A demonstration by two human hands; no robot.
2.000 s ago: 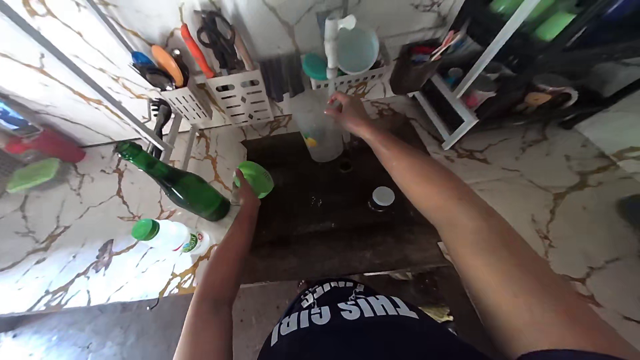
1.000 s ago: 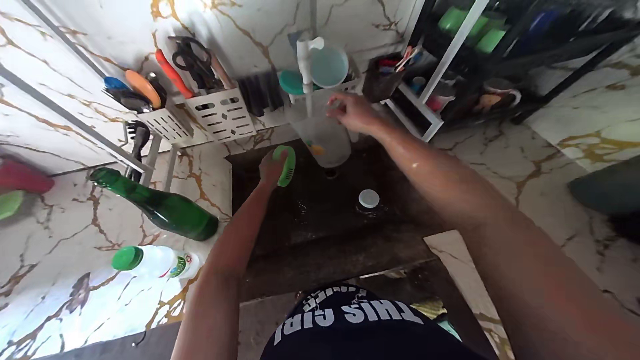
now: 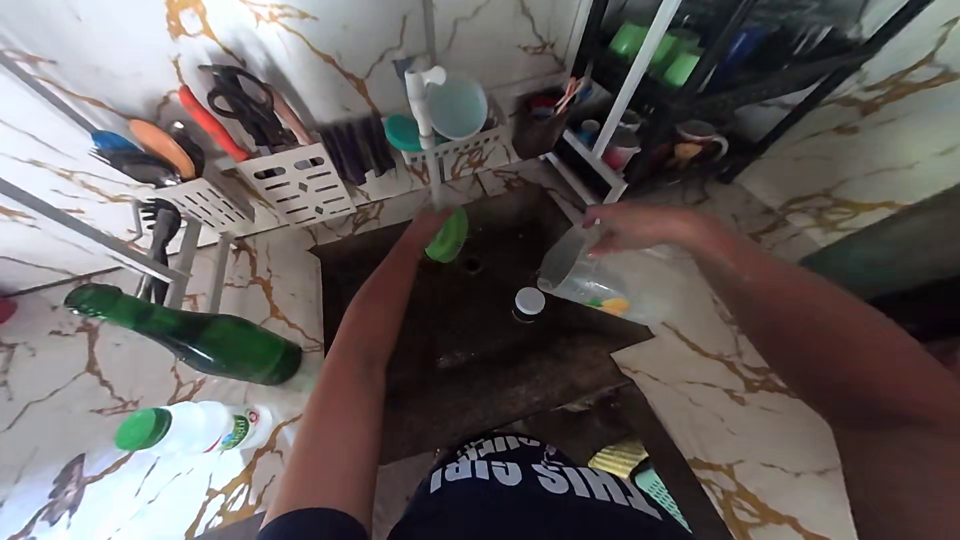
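Note:
My left hand [image 3: 429,231] grips a green plastic bowl or lid [image 3: 448,236], tilted on edge beneath the white tap [image 3: 421,101] over the dark sink [image 3: 450,360]. Off to the right, my right hand [image 3: 626,227] holds a clear plastic pitcher [image 3: 592,279] by its rim or handle; its mouth tips toward the sink and its base is above the right counter. Yellow and green marks show near the pitcher's base. A small jar with a white lid [image 3: 529,301] stands in the sink, left of and below the pitcher.
On the left counter are a green glass bottle [image 3: 217,341] and a white bottle with a green cap [image 3: 199,427]. White utensil holders [image 3: 296,184] line the back wall. A black dish rack [image 3: 772,86] with green cups [image 3: 660,49] stands back right.
My right hand has moved the pitcher from below the tap to the right and tipped it. The green piece in my left hand has moved under the tap.

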